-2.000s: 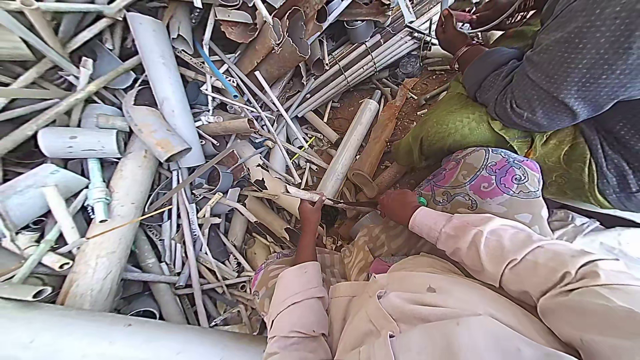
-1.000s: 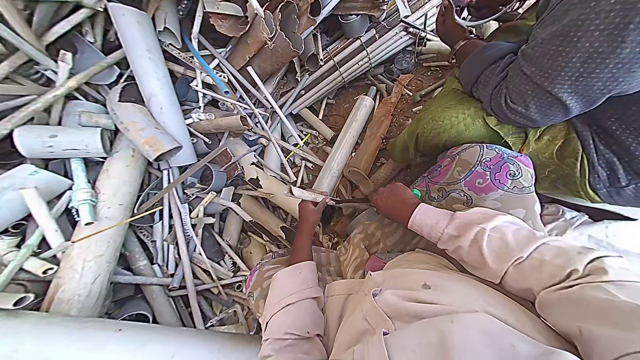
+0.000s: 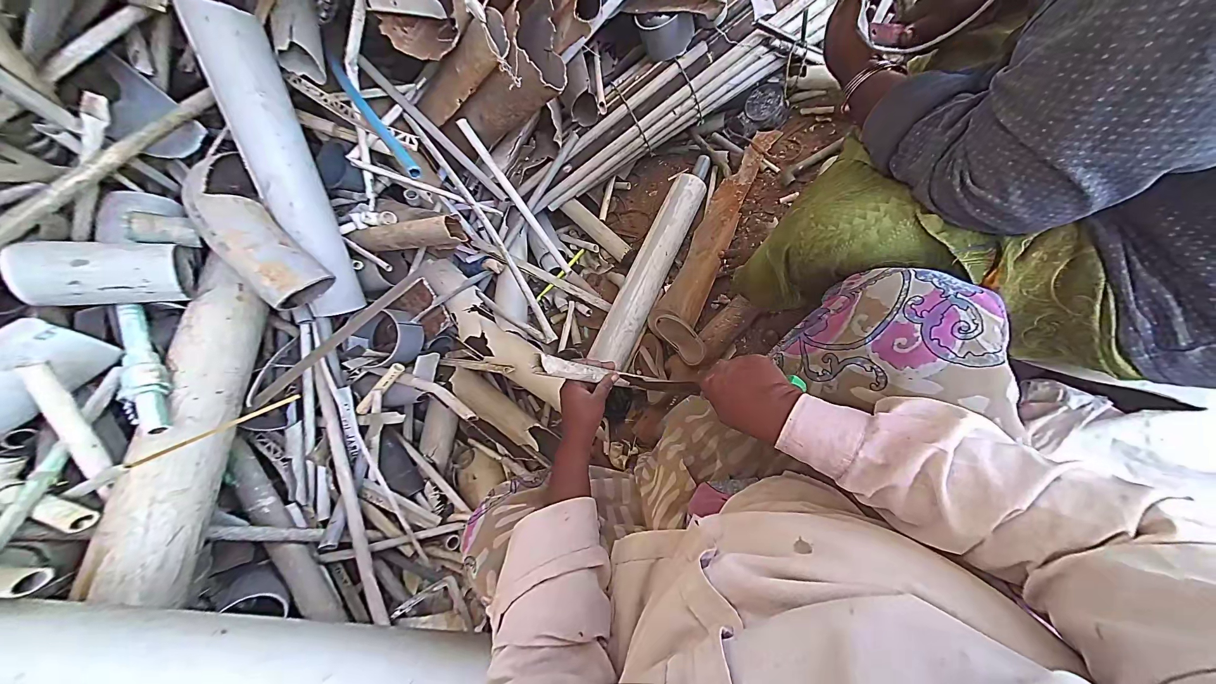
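Observation:
My left hand [image 3: 581,408] grips a light strip of plastic pipe [image 3: 568,369] near its end, just below a round grey-white pipe [image 3: 655,256] that slopes up and away. A dark, thin blade-like tool [image 3: 655,383] runs between my two hands, its near end in my closed right hand [image 3: 746,394]. The tool's handle is hidden by my fingers, and its far part lies against the strip by my left fingers. A small bright green thing [image 3: 798,383] shows beside my right wrist. A brown split pipe piece [image 3: 708,256] lies right of the grey-white pipe.
Scrap pipes heap up on the left, with a large grey pipe [image 3: 237,636] along the bottom edge. Thin pipes lie bundled [image 3: 679,104] at the top. Another person's arm [image 3: 997,123] and green cloth [image 3: 855,228] are close on the right. Bare soil [image 3: 655,185] shows between the pieces.

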